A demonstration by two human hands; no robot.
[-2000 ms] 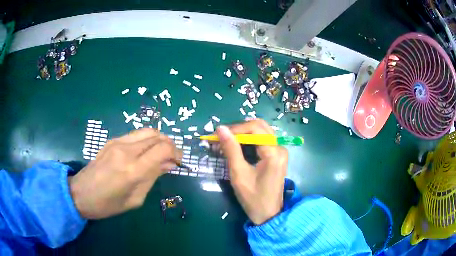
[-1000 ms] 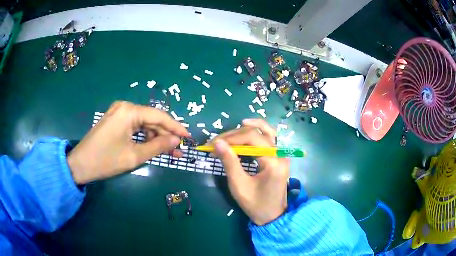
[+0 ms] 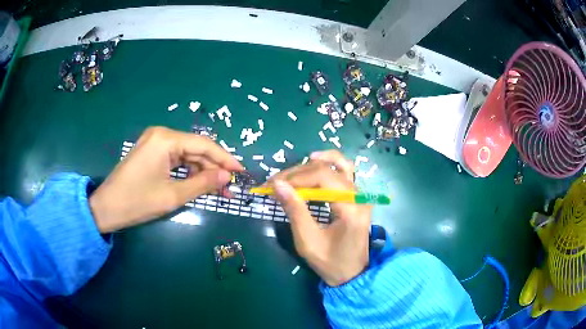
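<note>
My left hand [image 3: 168, 178] holds a small dark circuit board [image 3: 241, 180] between thumb and fingertips, above the rows of white pieces [image 3: 232, 207]. My right hand [image 3: 324, 218] holds a slim yellow tool with a green end [image 3: 331, 195] like a pencil. Its tip points left at the held board; the fine tip is hard to see, so I cannot tell if it touches. Loose white pieces [image 3: 249, 135] lie scattered beyond my hands. A single board with dark leads [image 3: 229, 250] lies nearer me. My hands hide part of the rows.
Board piles lie at the upper left [image 3: 92, 75] and upper centre-right [image 3: 392, 92]. A white sheet [image 3: 439, 119], a pink fan [image 3: 545, 110] and a yellow fan [image 3: 568, 247] are at the right. A blue cord [image 3: 502, 283] lies at lower right. A white rail [image 3: 193, 24] crosses the back.
Since two seconds ago, my left hand has moved up and the held board now shows at its fingertips by the tool tip. The view has shifted slightly. Little differs from one second ago.
</note>
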